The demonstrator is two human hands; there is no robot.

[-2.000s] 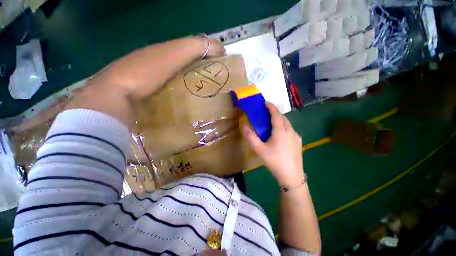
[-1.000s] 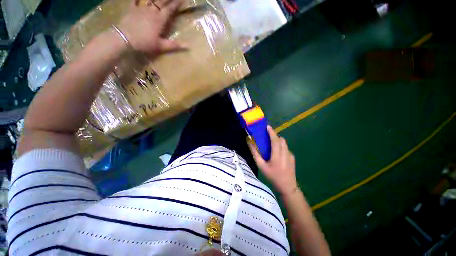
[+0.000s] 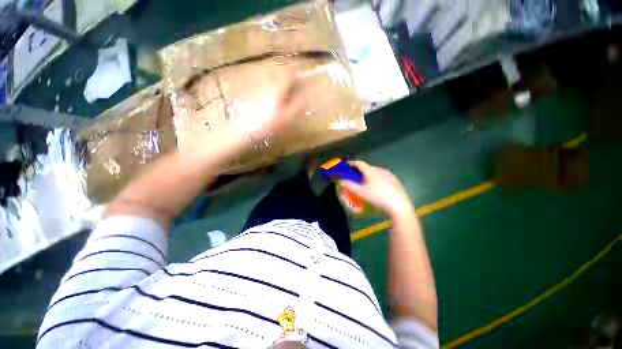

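Note:
A brown carton [image 3: 218, 75] lies on the bench in front of me, with glints of clear tape on its face and a dark curved seam across it. My left hand [image 3: 283, 109] is blurred over the middle of the carton; its fingers cannot be made out. My right hand [image 3: 382, 187] holds the blue tape dispenser [image 3: 343, 170] with its orange head, below the carton's near right edge and apart from it. An orange part shows under the dispenser. A second taped carton [image 3: 123, 153] lies to the left.
A white sheet or flat box [image 3: 372, 58] and a red-handled item [image 3: 412, 71] lie right of the carton. Pale stacked pieces [image 3: 464, 31] are further right. Crumpled white material [image 3: 41, 204] lies at the left. A brown box [image 3: 542, 167] stands on the green floor.
The carton sits differently, showing a face with a dark seam. My left hand has moved right and nearer me over it. The dispenser has tilted leftward, and the view has shifted.

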